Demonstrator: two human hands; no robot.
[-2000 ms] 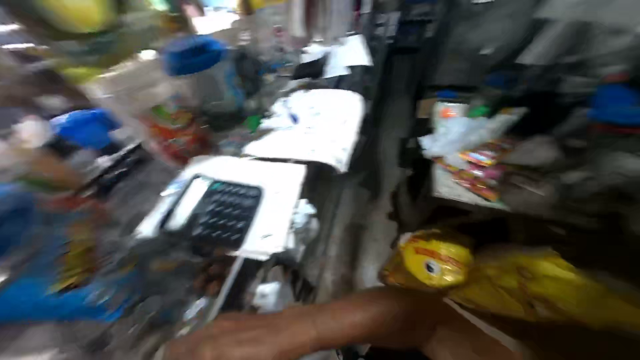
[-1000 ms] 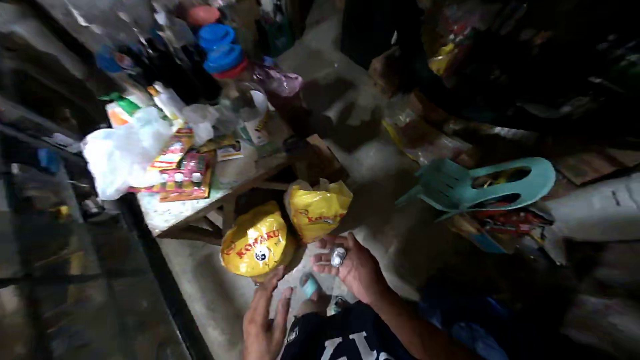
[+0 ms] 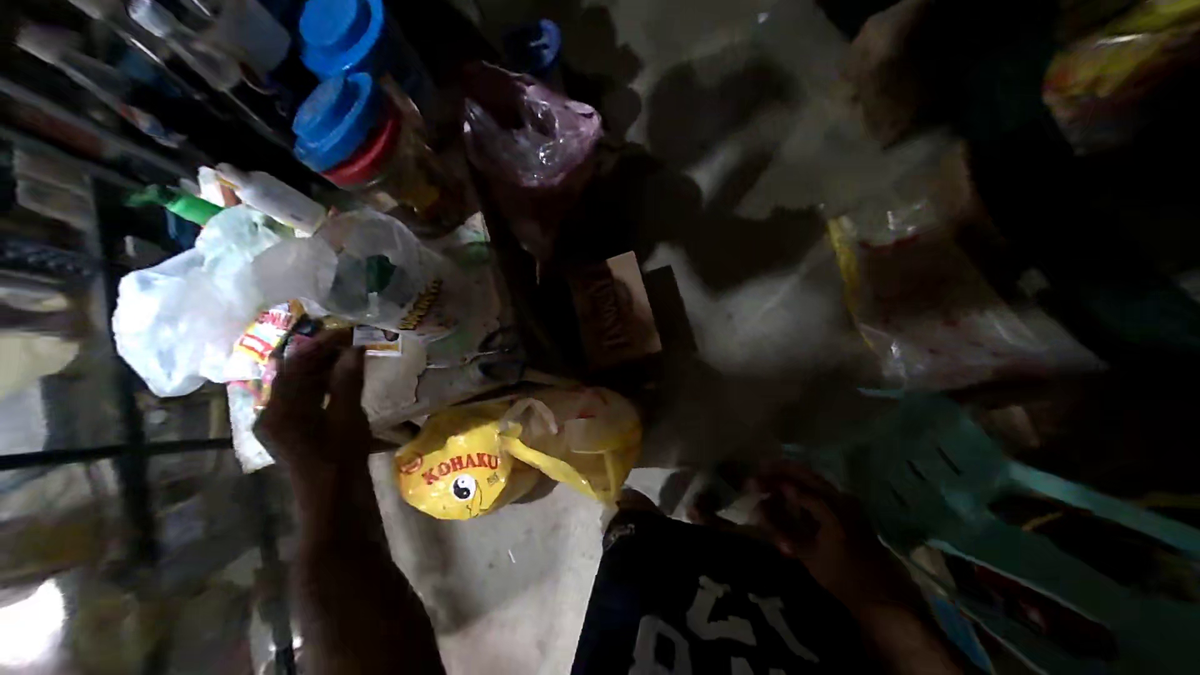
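My left hand [image 3: 319, 398] is over the left edge of a small table [image 3: 445, 380], at a stack of printed sachets [image 3: 265, 349]; its fingers are dark, and whether they grip a sachet is unclear. Beside it lie white plastic bags [image 3: 178, 314] and a clear bag [image 3: 380, 267]. My right hand [image 3: 797, 511] is low at the right, near a green plastic chair [image 3: 947, 469]; shadow and blur hide what its fingers hold. A yellow plastic bag [image 3: 459, 464] printed KOHAKU, with a second yellow bag [image 3: 600, 427] against it, stands by the table's near edge.
Jars with blue lids [image 3: 337, 117] stand behind the table, near a pinkish plastic bag [image 3: 539, 141]. A cardboard box [image 3: 614, 309] sits right of the table. Farther right a clear plastic package [image 3: 947, 300] lies on the floor. A dark metal frame [image 3: 122, 412] runs along the left.
My left hand has moved from beside the yellow bags up to the sachets on the table. My right hand, which held a small silvery thing near the bags, is now farther right, by the chair.
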